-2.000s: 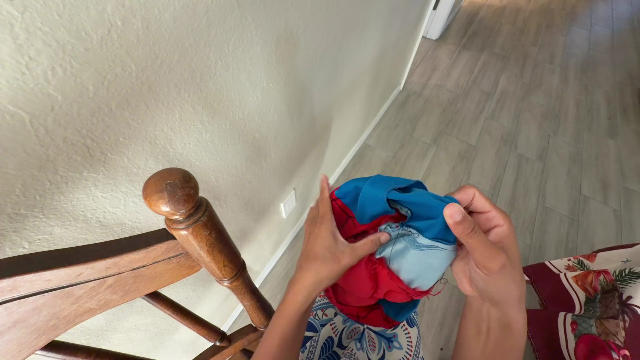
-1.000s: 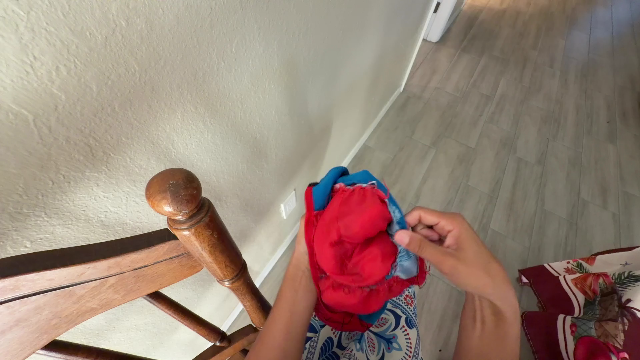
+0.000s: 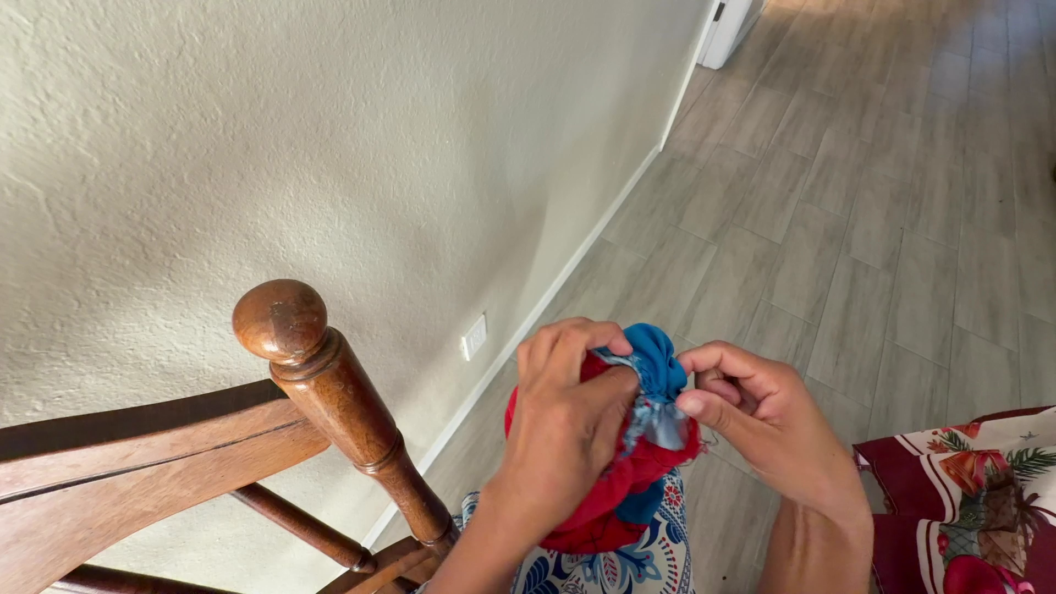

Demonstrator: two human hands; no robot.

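Note:
A gathered piece of red and blue fabric (image 3: 606, 491) with frayed edges is held up at the lower middle of the head view. My left hand (image 3: 569, 396) grips its upper left side, thumb and fingers closed on a bunched blue and light-blue part. At the right edge of the blue bunch, my right hand (image 3: 742, 396) has thumb and index finger at the cloth; whether they pinch it is hard to tell. Below the fabric lies a blue, white and red patterned cloth (image 3: 635, 565). The underside of the gathered piece is hidden.
A wooden chair back with a turned post (image 3: 351, 412) stands at the lower left, close to my left forearm. Behind it is a textured wall (image 3: 330, 165) with an outlet (image 3: 474, 337). A maroon floral cloth (image 3: 973, 495) lies at the lower right, above the tiled floor (image 3: 825, 247).
The fabric has been turned and bunched, so its blue part shows at the top instead of the broad red face. My left hand has come over its upper side, where it was mostly hidden behind it.

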